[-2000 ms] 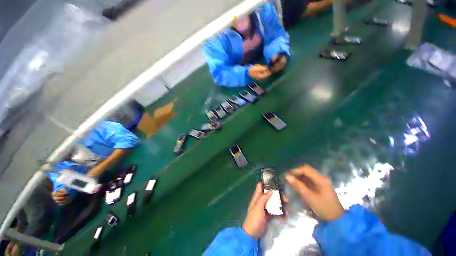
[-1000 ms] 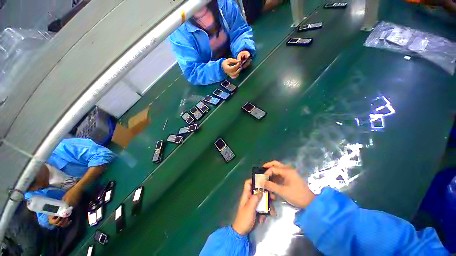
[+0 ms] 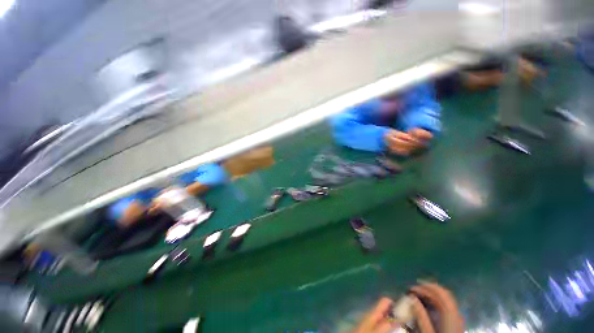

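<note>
The frame is blurred and both hands are cut off by the bottom edge. My left hand [image 3: 376,317] holds a mobile phone [image 3: 404,312] with a pale face. My right hand [image 3: 441,308] is curled around its far end, thumb and fingers on it. Fingers hide much of the phone, and I cannot tell how any label lies on it. One unlabelled phone [image 3: 364,235] lies ahead on the green bench, another [image 3: 431,208] farther right.
Labelled phones [image 3: 212,240] lie at left, one [image 3: 191,325] near the bottom edge. More phones [image 3: 307,193] lie ahead, before a worker in blue [image 3: 360,130]. Another worker's blue sleeve [image 3: 210,174] shows at left. Shiny film offcuts [image 3: 576,289] lie at right. A pale frame bar [image 3: 299,133] crosses above.
The view has tilted up and swung left, so my hands sit lower in the picture. My right hand has moved from the phone's face to curl around its far end.
</note>
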